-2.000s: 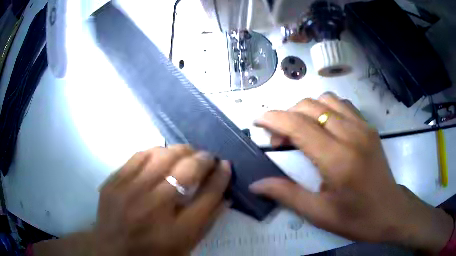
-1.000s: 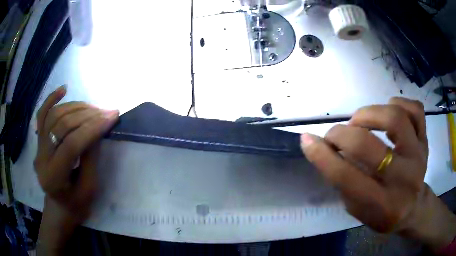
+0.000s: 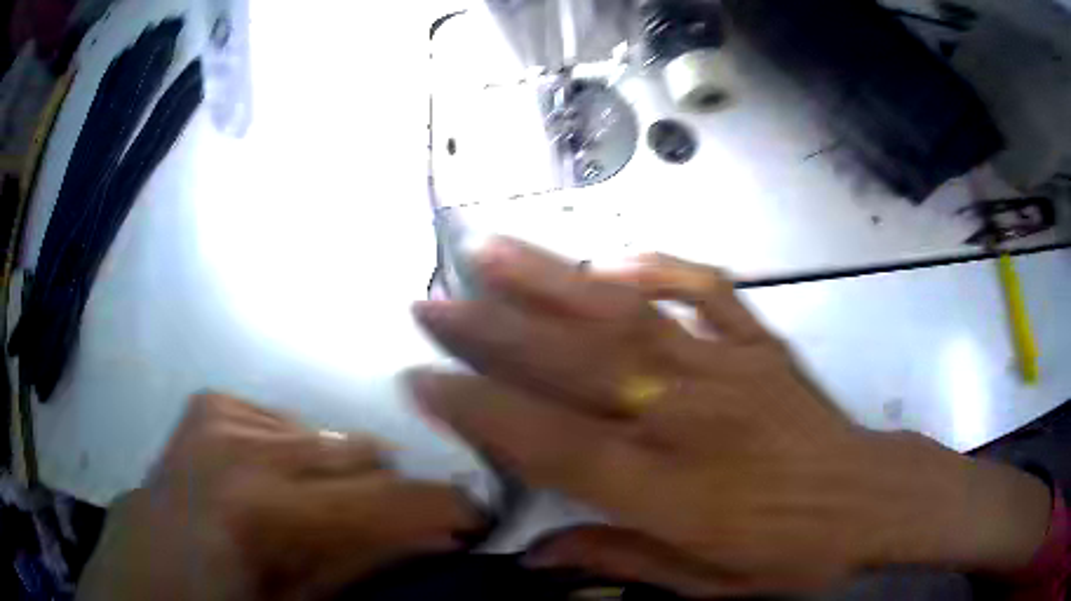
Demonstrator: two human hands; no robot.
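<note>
A dark denim strip (image 3: 507, 491) shows only in small blurred parts, one near my left fingertips and a paler end beyond my right fingers. The rest of it is hidden by my right hand. My left hand (image 3: 294, 505) is at the lower left, its fingers curled, pinching the strip's near part. My right hand (image 3: 669, 434) is spread across the centre, over the strip, fingers pointing left. Blur hides whether it grips. The presser foot (image 3: 572, 129) and round needle plate (image 3: 608, 132) are beyond the hands, with no strip under the foot.
Long dark strips (image 3: 112, 188) lie in a bundle at the far left. A dark stack of cut denim (image 3: 881, 100) is at the upper right. A white ribbed knob (image 3: 699, 80) hangs right of the needle. Snips with a yellow handle (image 3: 1017, 317) lie at the right edge.
The strip was stretched sideways between both hands. Now my right hand has moved left over it, my left hand has moved lower and inward, and the strip is mostly covered.
</note>
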